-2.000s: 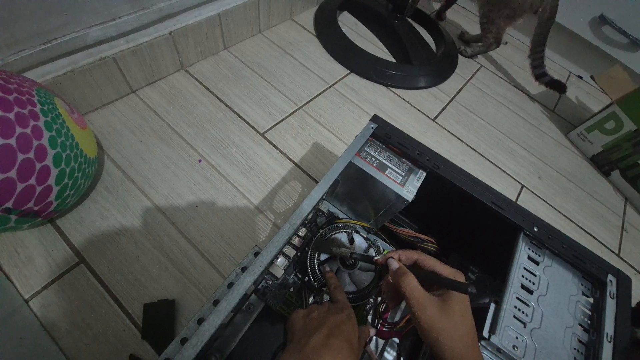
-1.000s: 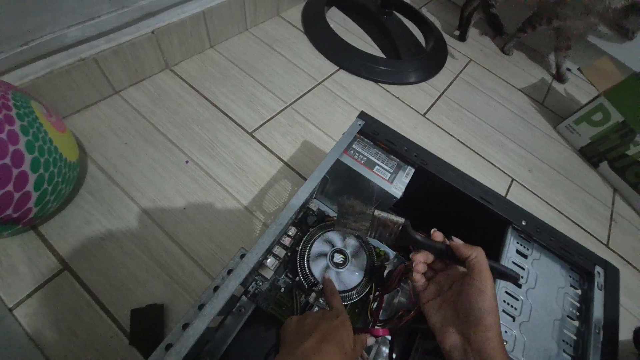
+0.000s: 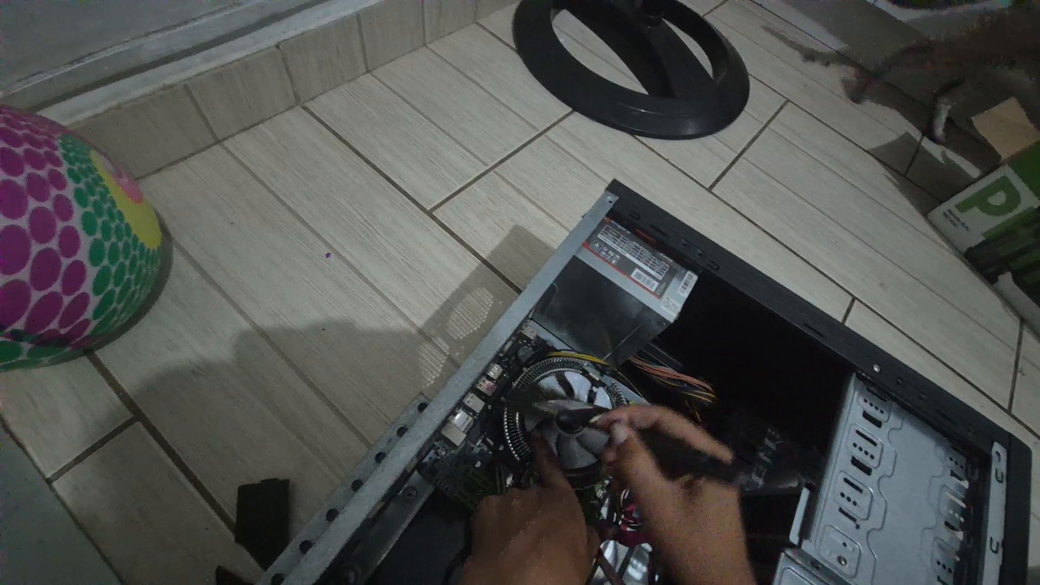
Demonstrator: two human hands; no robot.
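Observation:
An open computer case point(image 3: 812, 321) lies on its side on the tiled floor. My left hand point(image 3: 532, 520) holds nothing visible; its index finger is extended onto the lower edge of the round CPU cooler fan point(image 3: 581, 451). In my right hand point(image 3: 670, 487) is a dark-handled brush point(image 3: 561, 412), its bristles over the fan blades and seen nearly edge-on. The power supply point(image 3: 617, 284) sits in the case's upper corner, with bundled cables point(image 3: 674, 378) beside it. Motherboard ports point(image 3: 475, 402) line the case's metal edge, left of the fan.
A drive cage point(image 3: 873, 487) fills the case's right part. A polka-dotted round object point(image 3: 69, 244) stands at the left. A black ring-shaped base point(image 3: 691, 114) is at the top. A green and white box point(image 3: 995, 215) and a cat point(image 3: 934, 73) are at upper right; a small dark piece point(image 3: 262, 520) lies lower left.
The brush was above the fan beside the power supply one second ago, its bristles broadside; now it is down over the blades. My left index finger remains at the fan. The cat has moved.

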